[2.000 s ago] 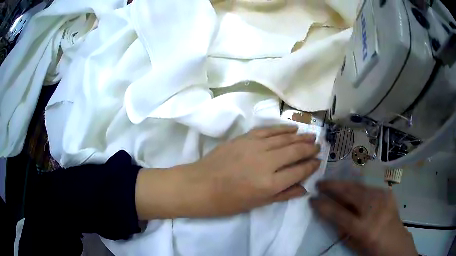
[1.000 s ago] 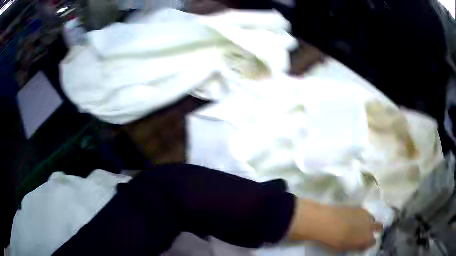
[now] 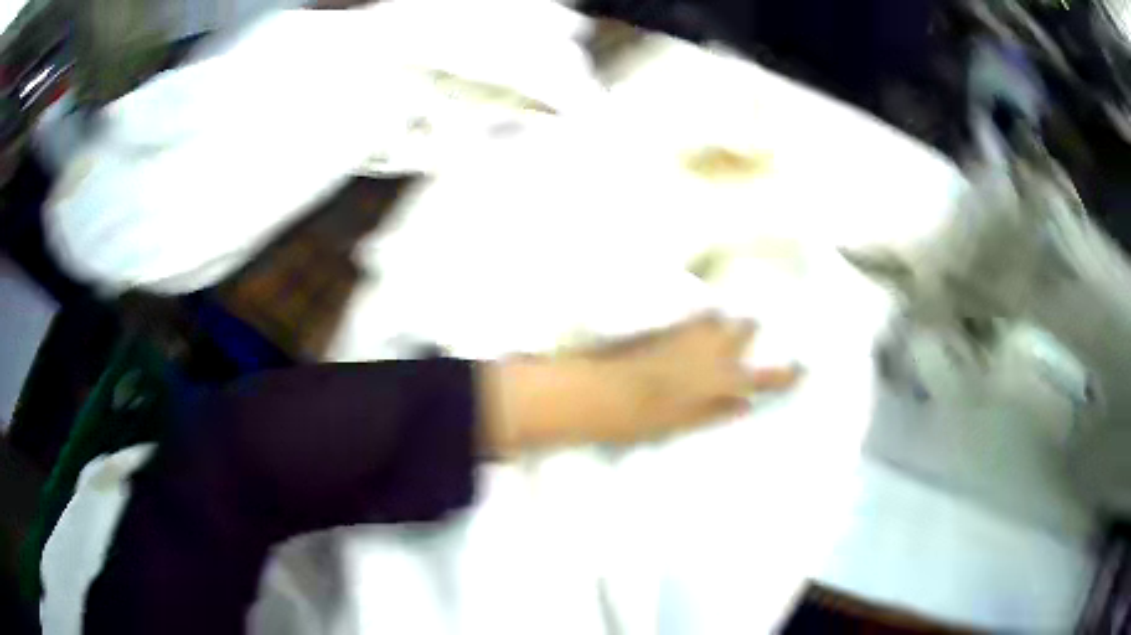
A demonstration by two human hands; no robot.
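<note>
The white garment piece (image 3: 695, 496) spreads over the table and hangs toward the lap, blurred and overexposed. My left hand (image 3: 657, 378) lies on it near the middle, fingers pointing right; blur hides whether the fingers pinch the cloth. My right hand is not in view. The sewing machine (image 3: 1054, 285) is a blurred grey-white shape at the right; its needle and foot cannot be made out.
More white cloth (image 3: 186, 161) is heaped at the upper left. A brown plaid surface (image 3: 298, 273) shows below it. The white machine table (image 3: 955, 533) shows at lower right with a brown edge (image 3: 868, 614). Dark blurred shapes fill the top right.
The view swung left, then partly back to the right. My left hand and sleeve appear further left and higher than a second ago. My right hand, seen two seconds ago, is out of the picture.
</note>
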